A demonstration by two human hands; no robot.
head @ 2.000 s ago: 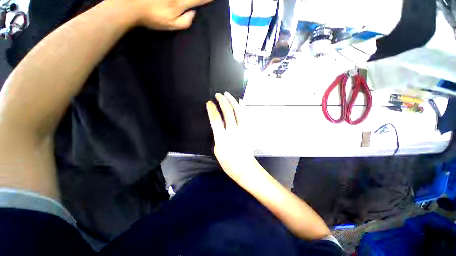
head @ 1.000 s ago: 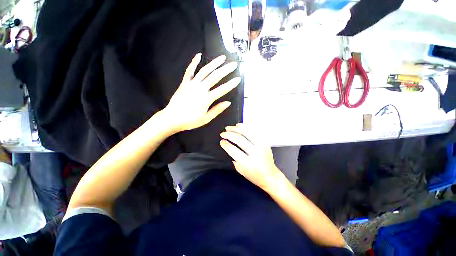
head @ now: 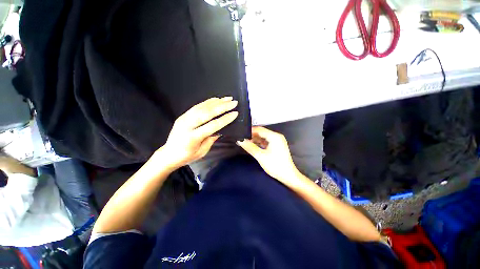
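A large black cloth lies on the left of the white table, with its straight right edge running down from the presser foot at the top. My left hand lies on the cloth near this edge, fingers pointing right. My right hand holds the lower end of the edge between thumb and fingers, at the table's front. The machine head is mostly cut off by the top of the picture.
Red-handled scissors lie on the white table, right of the cloth. A brown tab, a thread curl and small tools lie further right. Blue crates and a red object are at lower right. Another person's arm shows at left.
My left hand has come down from the upper cloth to near its lower edge. My right hand now pinches the edge. The view has shifted downward, so the scissors and presser foot appear higher.
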